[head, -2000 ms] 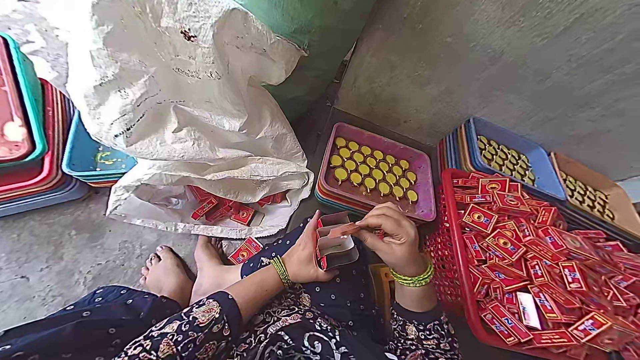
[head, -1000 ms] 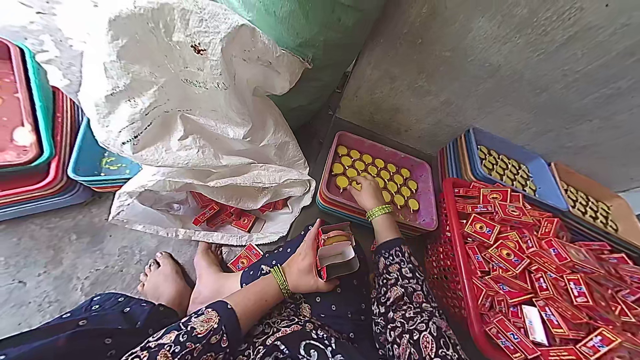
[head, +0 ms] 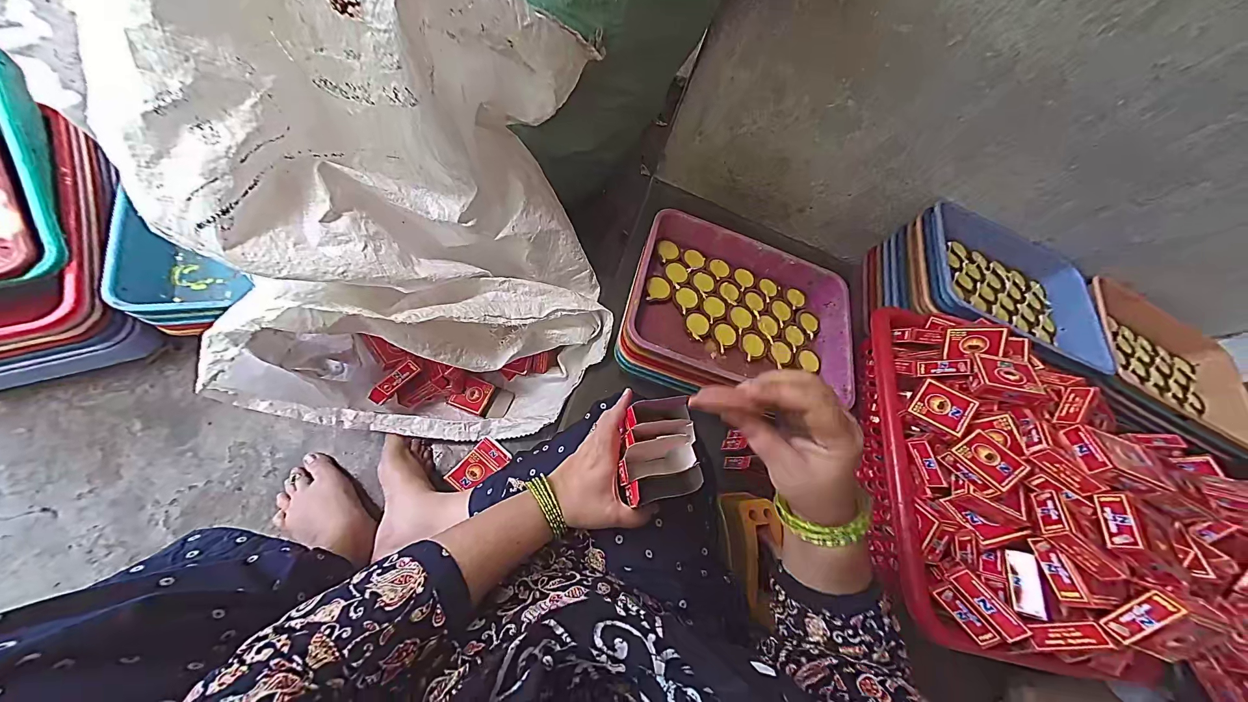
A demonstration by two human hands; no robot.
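In my left hand (head: 590, 473) are several small red cardboard boxes (head: 661, 453), held side by side with their open ends toward my right hand (head: 790, 434). My right hand is beside the uppermost box, fingers extended; whether anything is between them cannot be told. Above the hands, a pink plastic tray (head: 832, 322) on a stack of trays holds rows of round yellow-topped pieces (head: 741, 319). A red plastic basket (head: 902, 526) heaped with small red boxes (head: 994, 458) is right of my right hand.
A white woven sack (head: 409, 224) with red boxes in its mouth lies ahead. One red box (head: 478, 463) is by my foot. Stacked trays stand at left (head: 73, 283); a blue tray (head: 1077, 331) and an orange tray (head: 1219, 385) with pieces are at right. A grey wall (head: 955, 107) rises behind.
My right hand was at the boxes, then reached over the pieces in the pink tray, and is now back beside the boxes. My left hand has kept hold of boxes throughout.
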